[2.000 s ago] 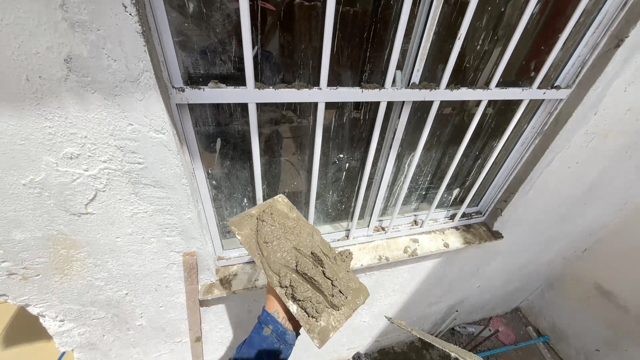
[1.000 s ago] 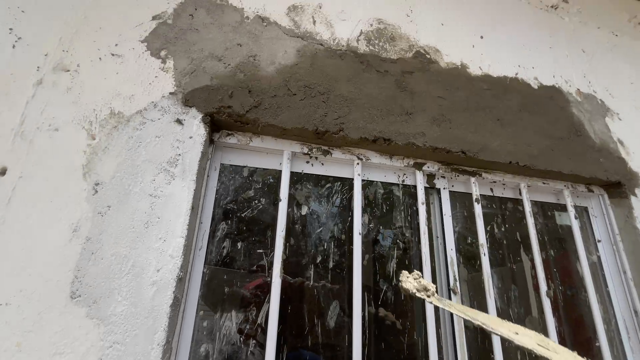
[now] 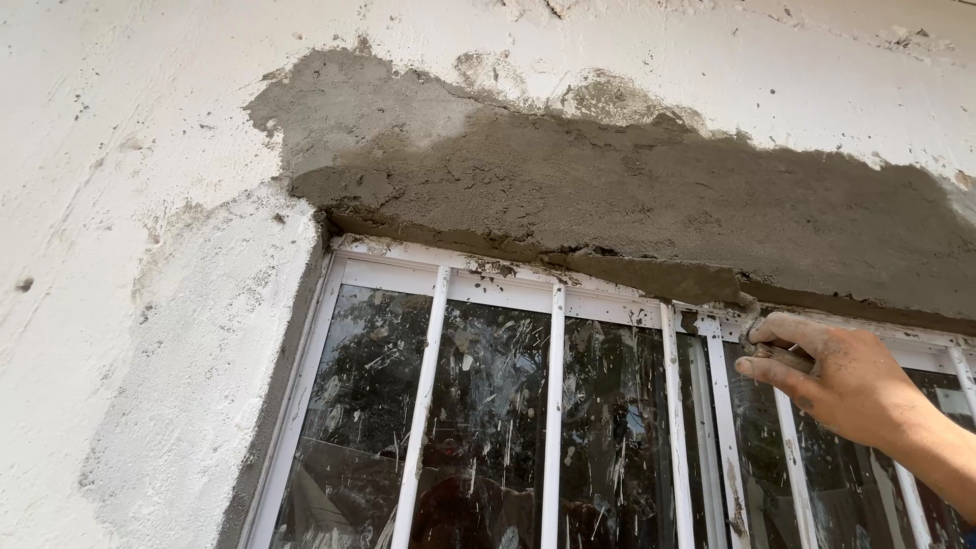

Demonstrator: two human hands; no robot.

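Note:
At the right, my right hand [image 3: 831, 374] is closed around the handle of a mortar-coated trowel [image 3: 656, 276]. The trowel's blade points left and lies against the underside edge of the grey mortar band [image 3: 610, 183] above the window. This mortar looks damp and rough, with a paler patch at its upper left. Just below the blade runs the white top rail of the window frame [image 3: 389, 267], spotted with mortar. My left hand is out of view.
White vertical bars [image 3: 555, 412] stand in front of the splashed window glass [image 3: 488, 396]. Rough white wall [image 3: 191, 351] lies left of the window, with a grey reveal edge [image 3: 286, 366] between them. Painted wall [image 3: 686, 53] continues above the mortar.
The view has swung up from the lower window to its top edge. My right hand has come into view with the trowel against the mortar edge. The mortar-laden board seen earlier is out of view.

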